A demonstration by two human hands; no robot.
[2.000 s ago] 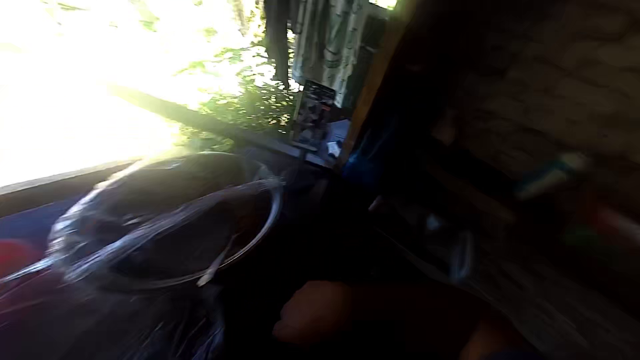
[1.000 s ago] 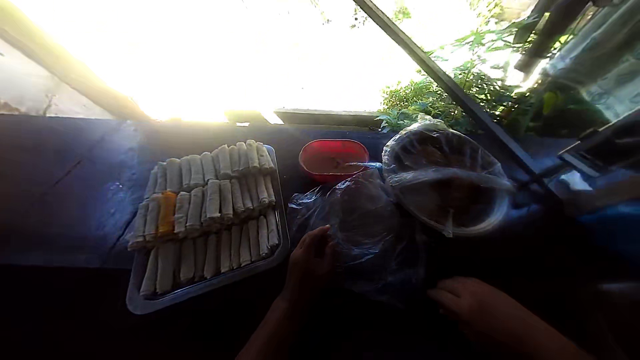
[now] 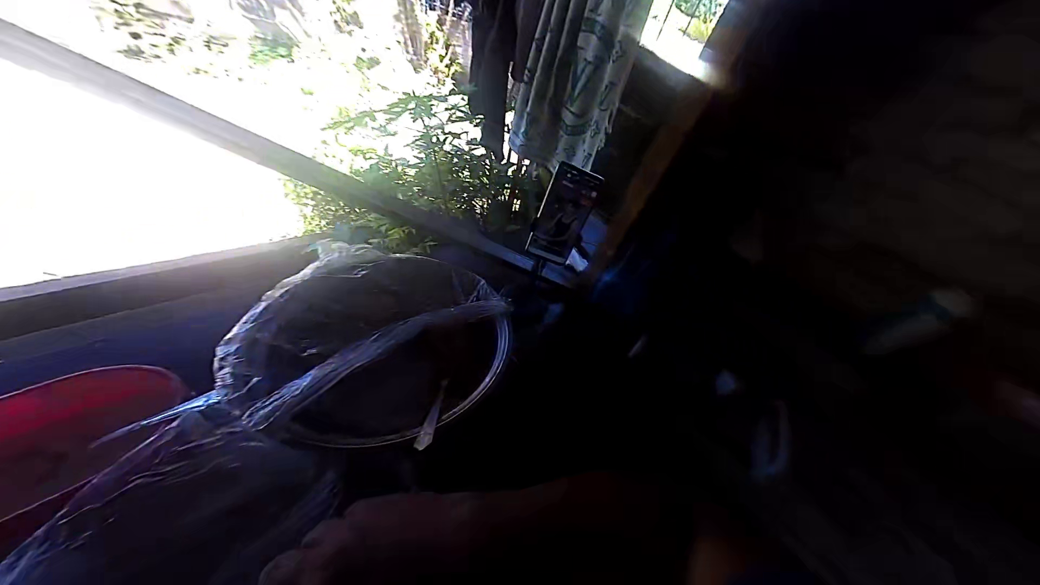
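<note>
My right hand is dim at the bottom centre, beside a sheet of clear plastic; shadow hides whether its fingers hold anything. My left hand is out of the frame. Just beyond the right hand stands a round bowl with clear plastic draped over it, and a thin pale piece, perhaps a utensil handle, rests at its near rim. A red plastic container is cut off by the left edge, its inside partly visible.
A phone with a lit screen stands upright on a holder behind the bowl. A slanted bar crosses the window opening. Patterned cloth hangs above the phone. Leafy plants grow outside. The right side lies in deep shadow.
The view has swung right since one second ago; the tray of rolled pieces and my left hand, both visible then, have left the frame.
</note>
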